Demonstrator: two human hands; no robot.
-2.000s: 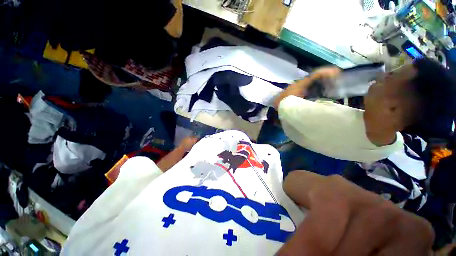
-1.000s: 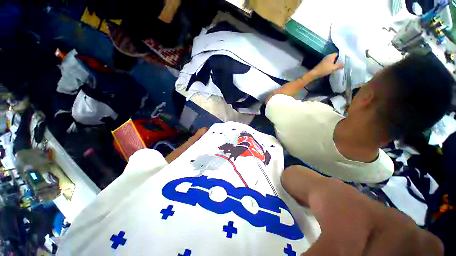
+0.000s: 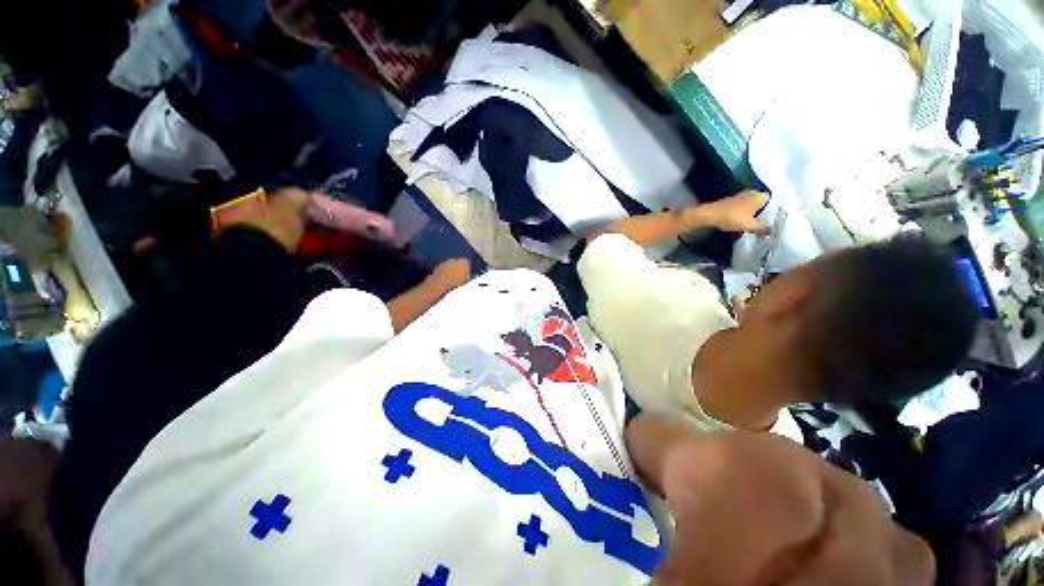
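My hands are not clearly in view. Part of my bare left arm shows past the sleeve of my white shirt, and my bare right arm is large at the bottom right; I see no fingers on either. In front of me, large black-and-white panels (image 3: 595,115) lie piled on a low pale support (image 3: 464,218). Beside them a person in a cream shirt (image 3: 658,326) reaches one arm over white fabric (image 3: 790,137) at a sewing table.
At left, a person in black (image 3: 183,343) has a hand near a pink object (image 3: 353,218) and an orange-yellow edged piece (image 3: 239,211). Dark and white garment pieces (image 3: 178,137) are heaped at upper left. A sewing machine (image 3: 916,189) and white mesh basket (image 3: 939,69) are at right.
The person in black has come into view at left, with the pink object. The cream-shirted person's head and arm sit lower in view. The pile has shifted slightly; my arms look nearly unchanged.
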